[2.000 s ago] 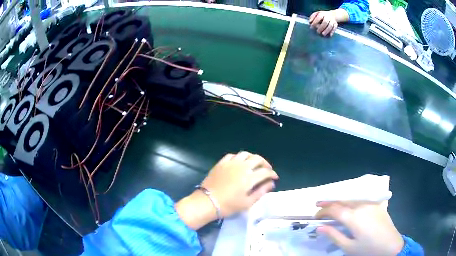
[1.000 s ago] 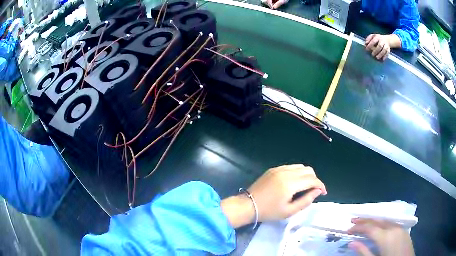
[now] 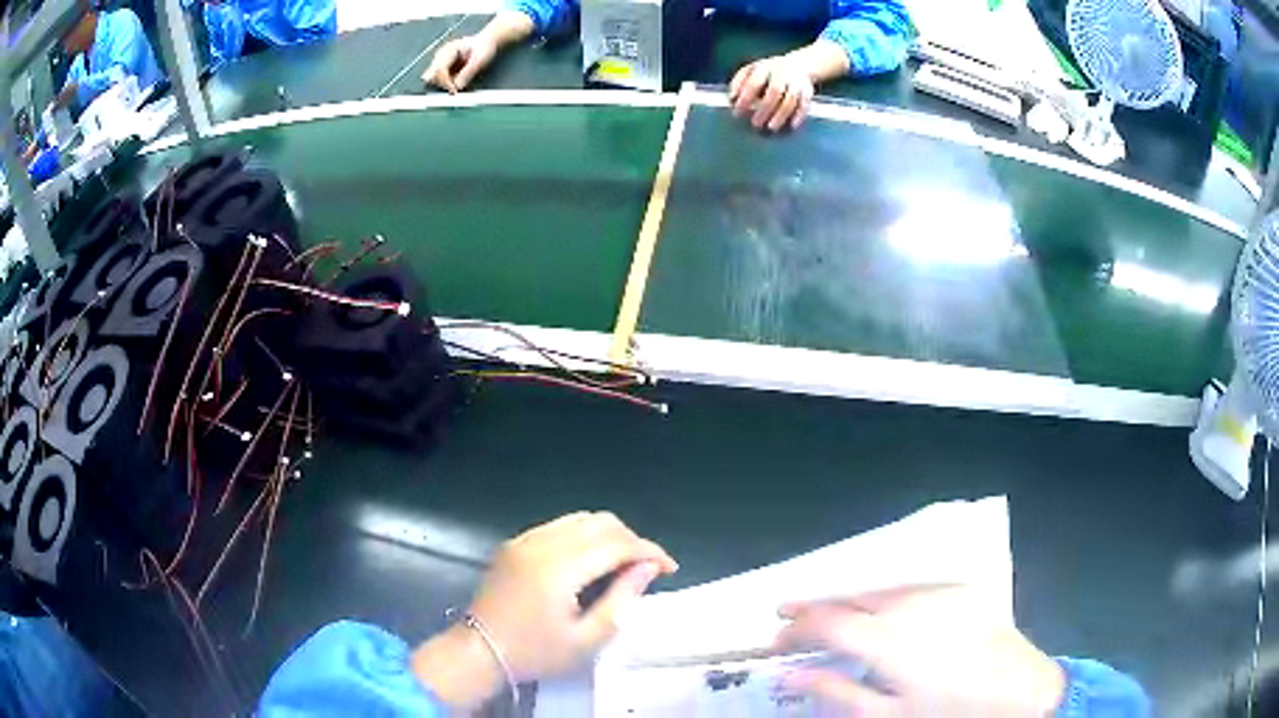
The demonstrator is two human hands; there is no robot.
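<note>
A white housing shell (image 3: 870, 568), overexposed, lies at the bottom in front of me, with small dark parts (image 3: 729, 680) inside it. Its lower part is cut off by the frame edge. My left hand (image 3: 561, 589) is at the housing's left corner, fingers curled, thumb near the fingertips; I cannot tell if it grips anything. My right hand (image 3: 919, 652) is blurred and lies over the housing's right part, fingers pointing left into it. What lies under its fingers is hidden.
Black blower fans (image 3: 87, 400) with thin wires are stacked at left, with a smaller stack (image 3: 368, 344) beside them. A green conveyor (image 3: 463, 211) with yellow tape (image 3: 648, 253) runs behind. Across it are another person's hands (image 3: 772, 93). A desk fan (image 3: 1258, 316) stands at right.
The view shifted right, then back left, and now shows more beyond the conveyor. Both hands remain at the housing. The other person's second hand and a box are now in fuller view.
</note>
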